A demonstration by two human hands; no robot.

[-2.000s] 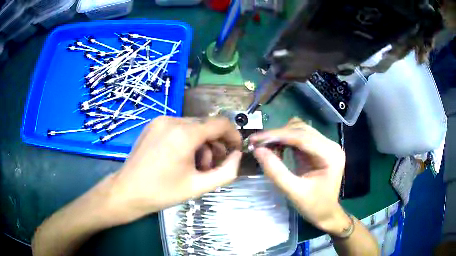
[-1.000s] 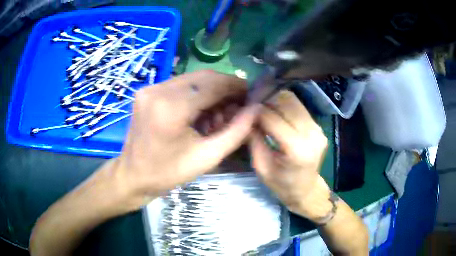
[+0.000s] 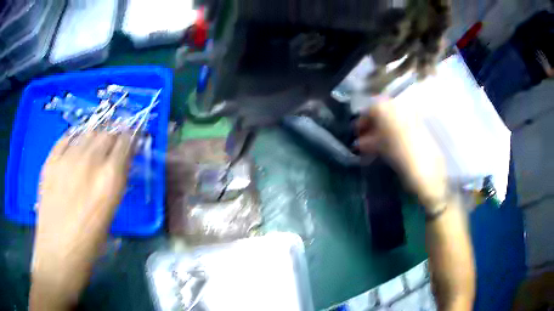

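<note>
My left hand is over the blue tray, on top of the piled white rods with dark heads; its fingertips are blurred and I cannot tell whether it holds anything. My right hand is blurred at the clear tub of black rings, its fingers at the tub's right side; I cannot tell whether they hold a ring. The fixture block sits on the brown base plate below the punch tip. No hand is at the block.
The dark press head hangs over the bench. The clear tub of rods stands at the near edge. A black phone-like slab and a white plastic bag lie to the right. Clear boxes stand far left.
My hands have parted from near the press tip. The left moved left to the blue tray, the right moved right to the ring tub. The view has shifted, and the fixture block is uncovered.
</note>
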